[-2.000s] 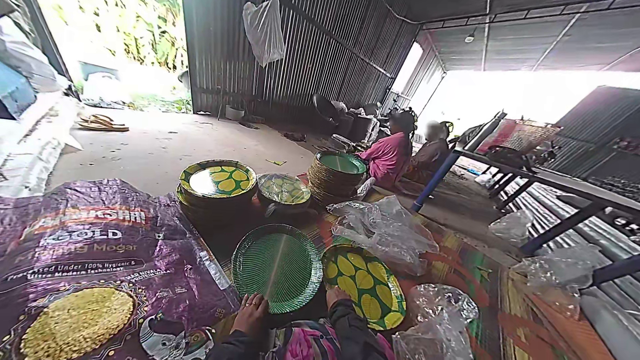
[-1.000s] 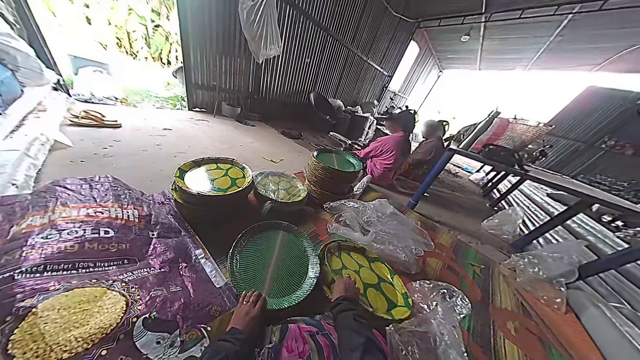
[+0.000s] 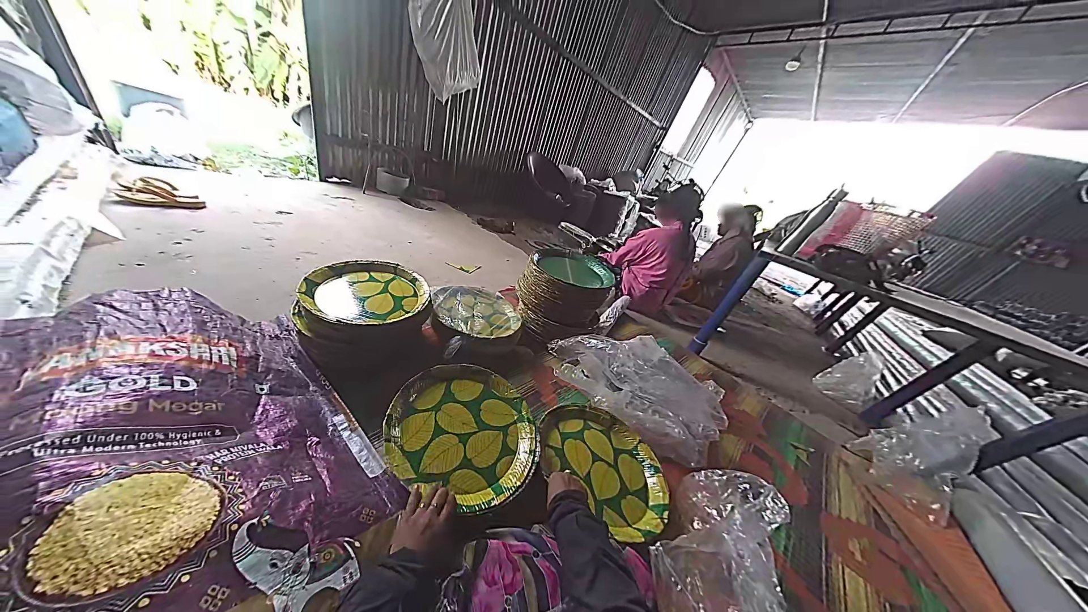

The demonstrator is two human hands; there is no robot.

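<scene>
A round plate with yellow leaves on green (image 3: 460, 438) lies in front of me, my left hand (image 3: 425, 516) resting on its lower left rim. To its right, my right hand (image 3: 564, 486) is at the left edge of a second leaf-patterned plate (image 3: 605, 472); its fingers look bent, and whether they grip the rim is unclear. Behind stand a stack of leaf-patterned plates (image 3: 363, 293), a smaller stack under clear plastic (image 3: 476, 313) and a tall stack topped by a plain green plate (image 3: 576, 270).
A purple printed sack (image 3: 195, 399) spreads at left. Crumpled clear plastic bags (image 3: 642, 391) lie on the patterned mat at right. Two people (image 3: 659, 255) sit farther back, beside a blue-legged table frame (image 3: 731, 302). Sandals (image 3: 159, 192) lie on the floor at far left.
The plate in front of me showed plain green before; now a leaf-patterned one is there. My right hand was on the right plate's upper left part one second ago and is now at its left edge.
</scene>
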